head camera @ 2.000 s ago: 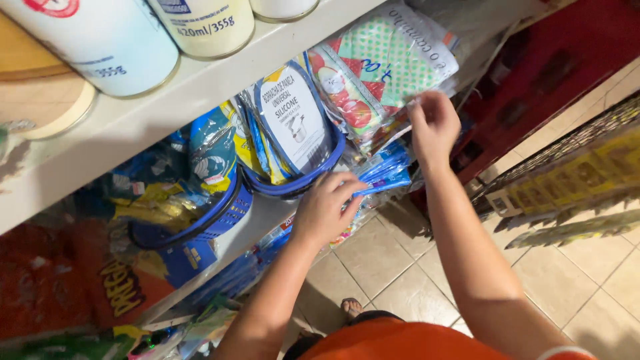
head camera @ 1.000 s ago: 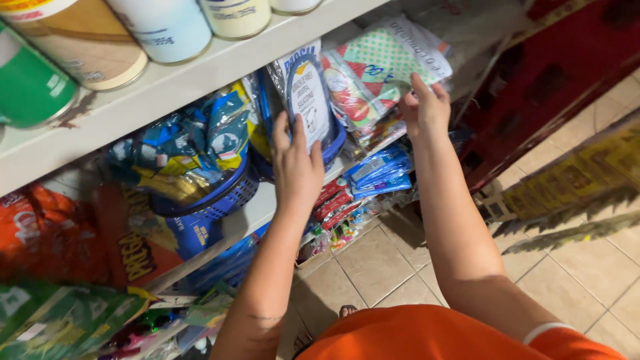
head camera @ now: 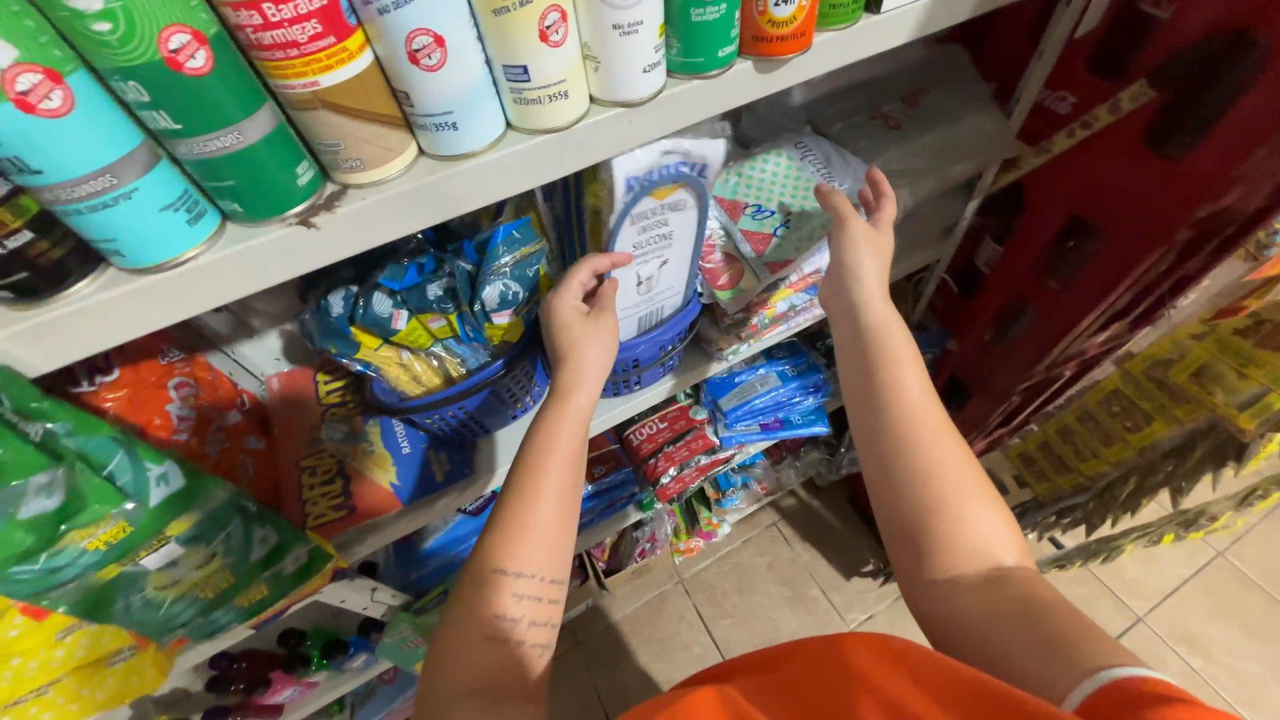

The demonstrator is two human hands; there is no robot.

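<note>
My left hand [head camera: 585, 318] is at the front of a blue plastic basket [head camera: 645, 357], its fingertips beside a packaged silicone pan gasket [head camera: 655, 265] that stands upright in it. Whether the fingers grip the package cannot be told. To the right, my right hand [head camera: 858, 240] has its fingers raised and apart at the edge of a plastic-wrapped dotted cloth [head camera: 775, 200], which lies on a stack of folded printed packets [head camera: 775, 305]. Left of my left hand, another blue basket [head camera: 460, 400] holds blue and yellow packets [head camera: 430, 300].
Aerosol cans [head camera: 350, 90] line the shelf above [head camera: 480, 160]. Rolls of bags in red [head camera: 675, 440] and blue [head camera: 765, 390] packs fill the shelf below. Green bags [head camera: 130, 510] bulge at left. At right are a dark red rack [head camera: 1120, 180] and hanging yellow packets [head camera: 1130, 400].
My left hand has moved from in front of the gasket package to its left side. My right hand stays near the wrapped cloth. The view has shifted, showing more cans.
</note>
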